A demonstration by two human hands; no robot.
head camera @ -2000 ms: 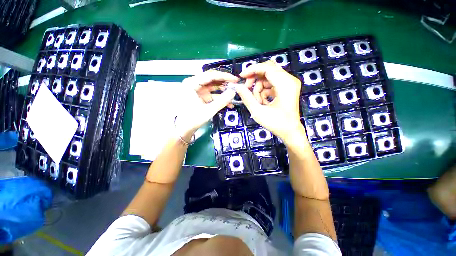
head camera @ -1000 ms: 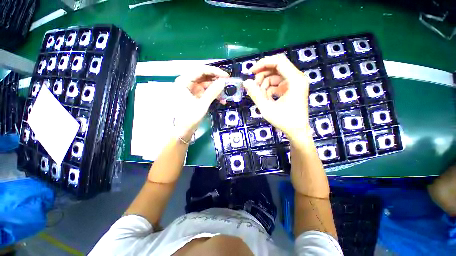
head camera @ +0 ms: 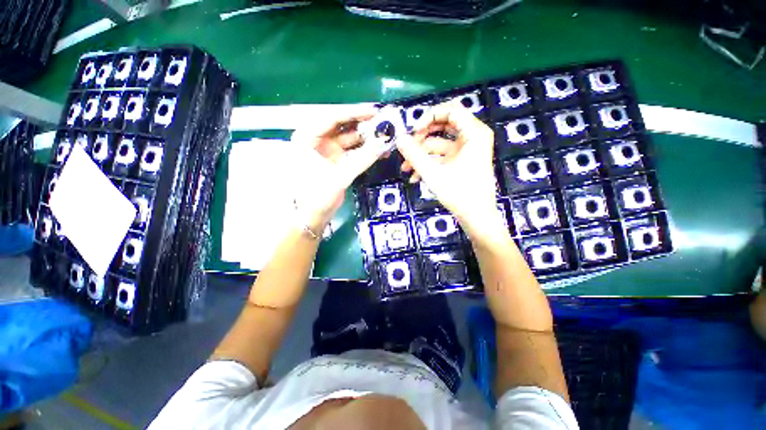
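Observation:
A small silver module [head camera: 385,130] with a dark round centre is held up above the upper left part of the black blister tray [head camera: 449,272]. My left hand [head camera: 340,164] pinches it at its left and lower side. My right hand [head camera: 453,159] is at its right side, with thumb and finger close together at its edge; whether these fingertips grip it too is hard to tell. The tray holds rows of silver modules in square pockets; one pocket at its lower left is empty. My hands hide part of the tray.
White sheets [head camera: 256,206] lie left of the tray. Further left stands a thick stack of filled trays [head camera: 172,185] with a white paper [head camera: 91,210] on it. Dark trays [head camera: 428,7] lie at the far side. Blue fabric shows at both lower sides.
The module was edge-on between my fingers, then turned face up, and now is tilted and a little higher. My right hand has shifted slightly left since one second ago.

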